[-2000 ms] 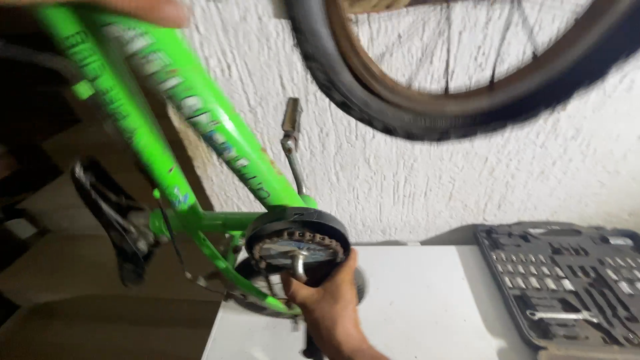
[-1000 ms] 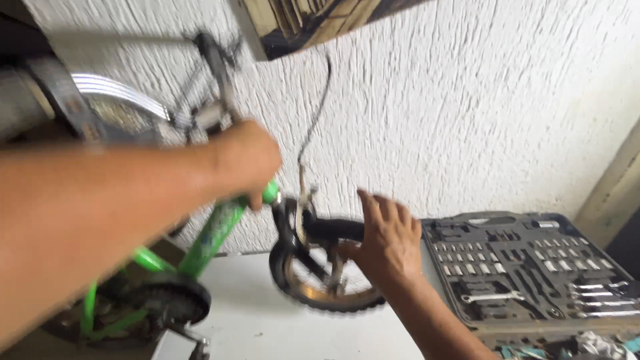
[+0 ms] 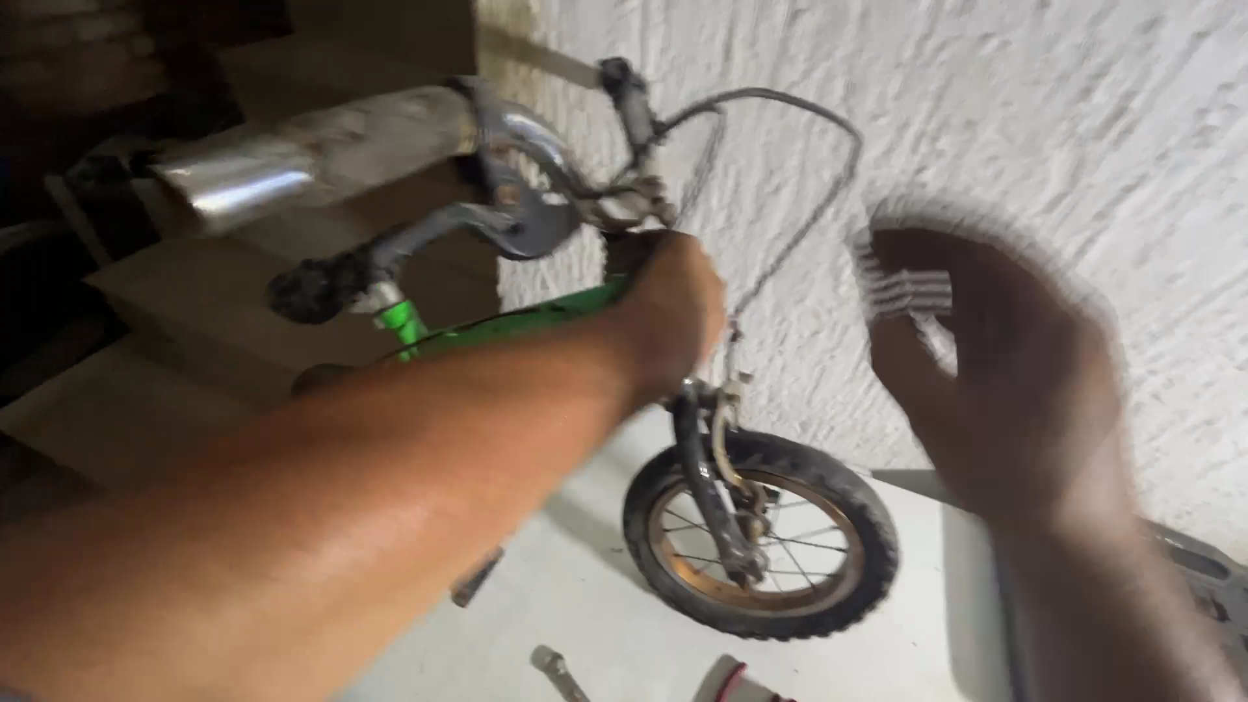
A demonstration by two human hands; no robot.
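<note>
My left hand [image 3: 678,307] grips the green bicycle frame [image 3: 526,317] near its head tube, just under the handlebar stem. Blurred by motion, my right hand [image 3: 994,370] is raised in front of the wall, right of the bicycle, fingers curved and apart from the bike. Below my left hand the black fork [image 3: 707,487] holds the front wheel [image 3: 760,536], whose tire rests on the white tabletop. The handlebar [image 3: 531,127] and its grips lie above and left, and a brake cable [image 3: 858,146] loops out beside the wall.
A rough white wall [image 3: 1150,146] stands behind the bicycle. On the white tabletop [image 3: 468,663] lie a metal tool [image 3: 558,673] and a dark red object [image 3: 731,680] at the lower edge. Part of a grey tool case [image 3: 1194,561] shows at the right. Steps [image 3: 195,361] descend at the left.
The bicycle's front wheel, raised two seconds ago, is now down on the tabletop. My right hand has moved away from the front wheel. The view has shifted strongly.
</note>
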